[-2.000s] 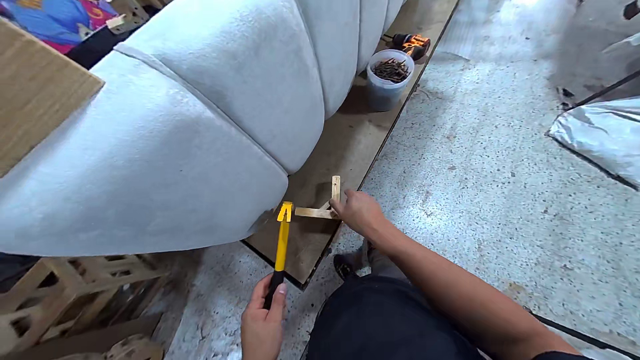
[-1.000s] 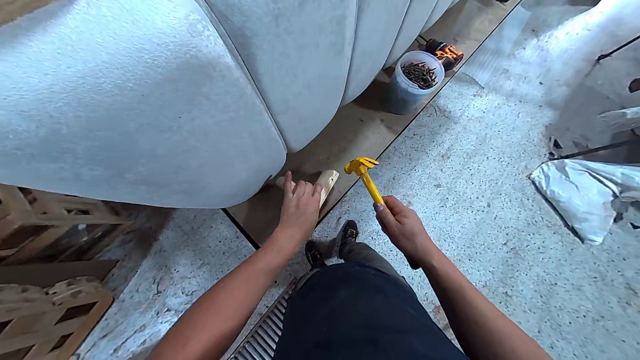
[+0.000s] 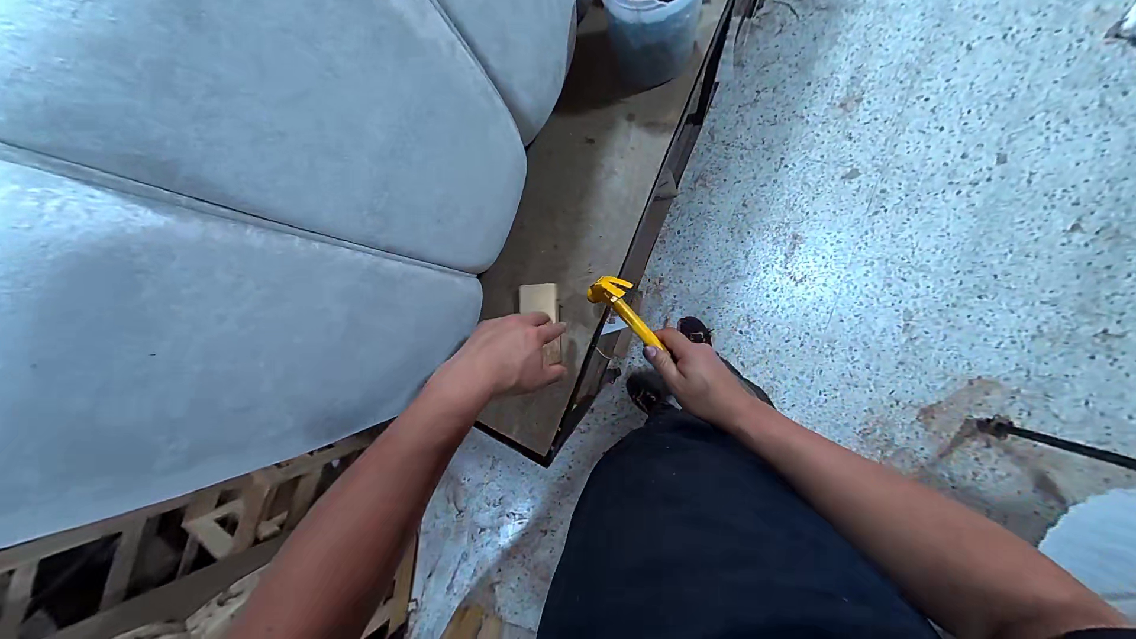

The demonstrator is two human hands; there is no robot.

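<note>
A yellow claw hammer [image 3: 632,318] is held by its handle in my right hand [image 3: 701,373], its head above the edge of the board-topped bench [image 3: 586,204]. My left hand [image 3: 516,355] rests over a small pale wood block [image 3: 538,300] near the bench corner, partly covering it. Whether the fingers grip the block or only press on it does not show clearly. Left of the hand bulges a light grey upholstered piece [image 3: 266,302] with channel seams.
A translucent plastic bucket [image 3: 652,44] stands on the bench at the top. Wooden frames [image 3: 124,550] lie at the lower left. A dark rod [image 3: 1065,444] and a white sheet [image 3: 1100,541] are on the speckled floor at the right.
Two seconds ago the hammer was in my left hand and the right held wood pieces; a second ago the hammer was in the right. The view has moved closer to the bench corner.
</note>
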